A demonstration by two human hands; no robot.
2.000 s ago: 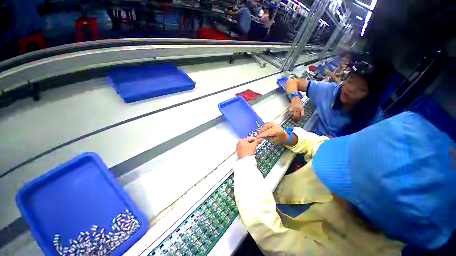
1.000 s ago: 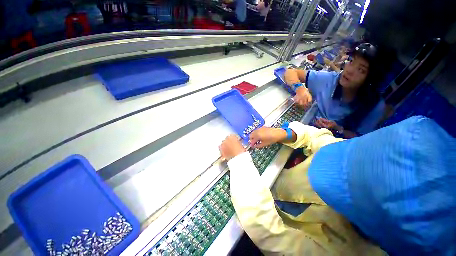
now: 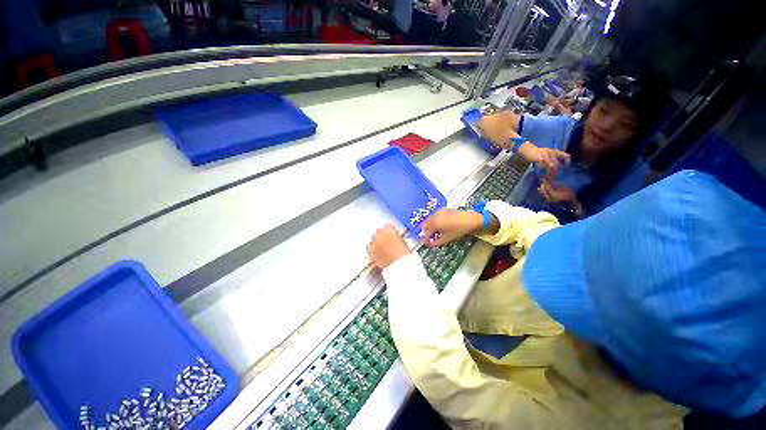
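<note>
Neither of my own hands is in the picture. Nearest in front of me, a blue tray (image 3: pixel 101 323) lies at the lower left, cut off by the bottom edge. A heap of small silver and dark components (image 3: pixel 168 405) lies at its near end. Green circuit board panels (image 3: pixel 348 363) lie end to end in the rail track to the right of the tray.
A co-worker in a blue hat (image 3: pixel 647 281) and pale yellow clothing has both hands by a smaller blue tray (image 3: pixel 399 185) with components. Another person in light blue (image 3: pixel 550 138) sits beyond. An empty blue tray (image 3: pixel 239 126) and a red item (image 3: pixel 411 144) lie farther back.
The yellow-sleeved hands have moved left and nearer the smaller tray's near corner. The person in light blue has moved their hands towards each other. The view has shifted slightly.
</note>
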